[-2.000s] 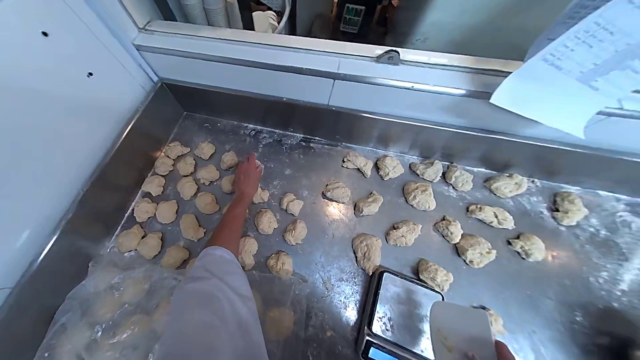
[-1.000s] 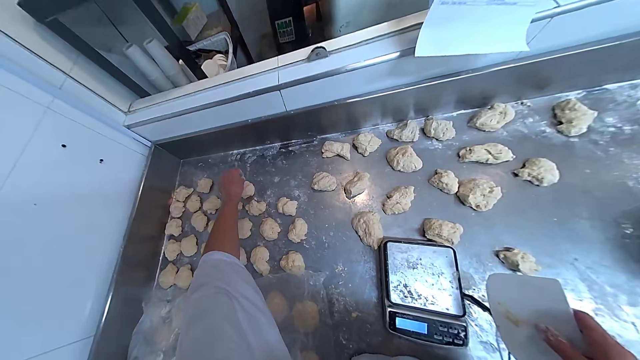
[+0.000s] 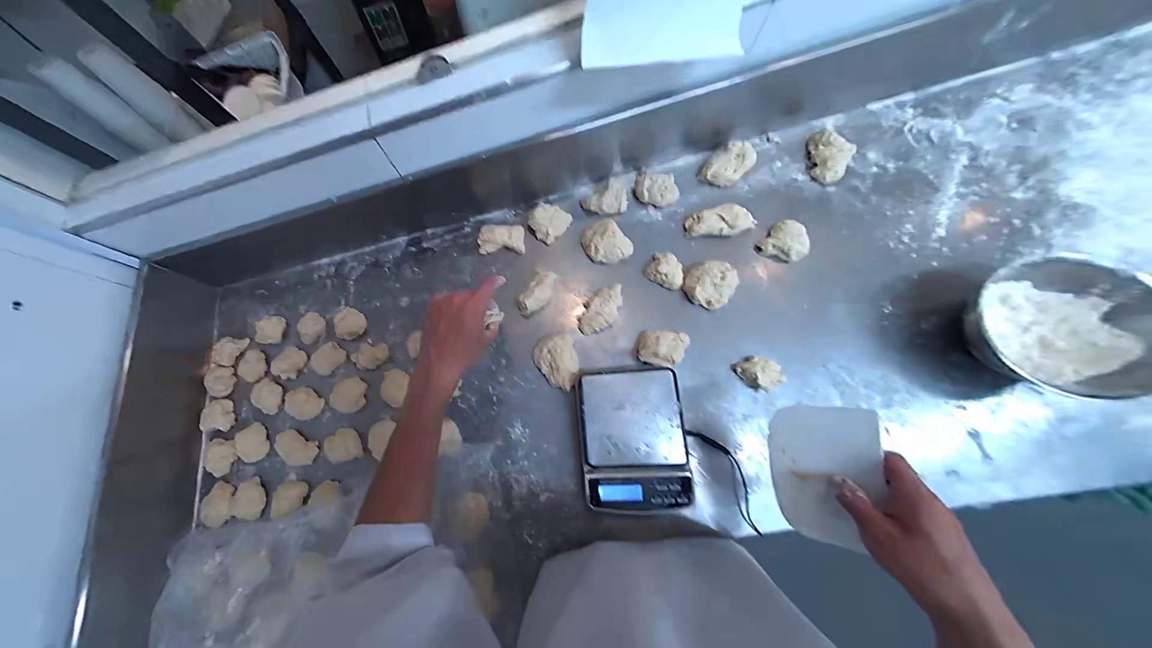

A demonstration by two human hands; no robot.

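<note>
My left hand (image 3: 461, 328) is over the steel worktop, fingers around a small lump of dough (image 3: 492, 315) at its right side, partly hidden. Rows of small dough pieces (image 3: 304, 403) lie to its left, the nearest ones under a clear plastic sheet (image 3: 243, 576). To its right several larger, rougher dough lumps (image 3: 607, 241) are spread out. My right hand (image 3: 909, 522) grips a white plastic dough scraper (image 3: 823, 463) near the table's front edge. Between the hands stands a digital kitchen scale (image 3: 633, 418) with a bare, floury plate.
A metal bowl of flour (image 3: 1057, 333) stands at the right. A black cable (image 3: 733, 463) runs from the scale towards the front edge. Raised steel edges (image 3: 360, 216) bound the worktop at the back and left. A paper sheet (image 3: 661, 31) hangs above the back ledge.
My left hand has moved right, from the small pieces at the left towards the larger lumps. My right hand still holds the scraper. The view has shifted, and the flour bowl now shows.
</note>
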